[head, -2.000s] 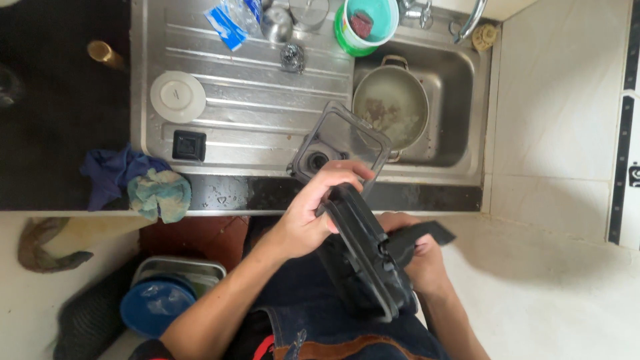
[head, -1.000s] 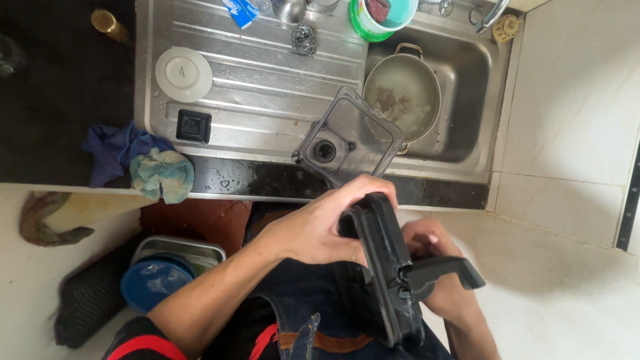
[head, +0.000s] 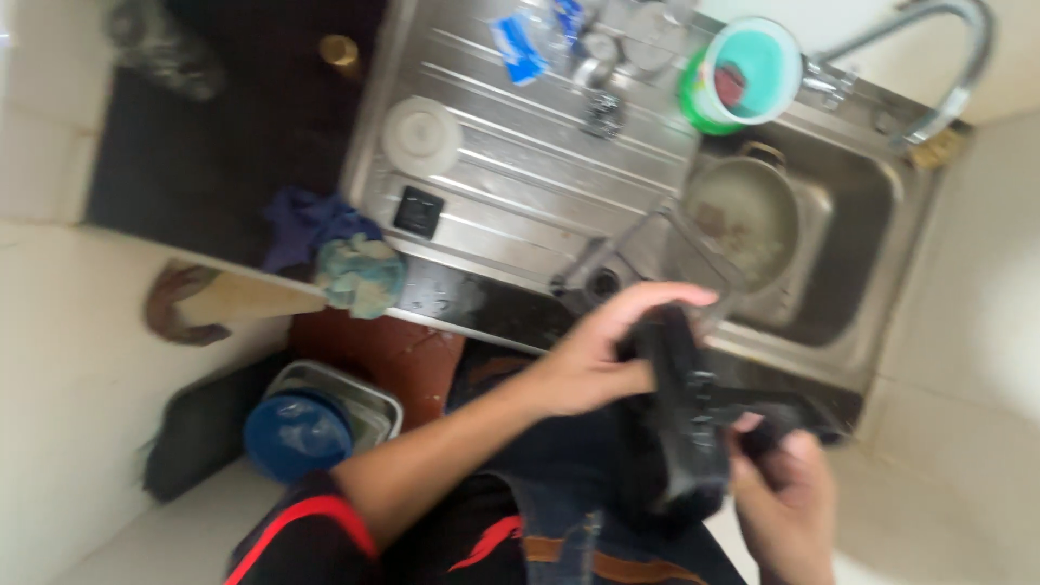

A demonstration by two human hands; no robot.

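My left hand (head: 597, 357) grips the upper end of a black plastic appliance part (head: 678, 414), thumb on its near side and fingers over the top. My right hand (head: 784, 487) is at the part's right side, its fingers around a black lever or handle (head: 772, 410) that sticks out; blur hides the exact grip. Behind my left hand, a clear plastic container (head: 603, 280) with a dark round fitting lies on the sink's front edge, reaching over the basin. A small black square piece (head: 418, 212) and a white round lid (head: 422, 136) lie on the drainboard.
A metal pot (head: 743, 223) with cloudy water and food bits sits in the sink basin (head: 845, 244). A green tub (head: 751, 73), steel wool (head: 603, 114) and the faucet (head: 951, 89) are at the back. Cloths (head: 361, 272) hang over the counter edge; a blue bowl (head: 298, 436) is below left.
The view has tilted and shifted. Both hands remain on the black part; my right hand's fingers now show around its handle, where one second ago they were behind it.
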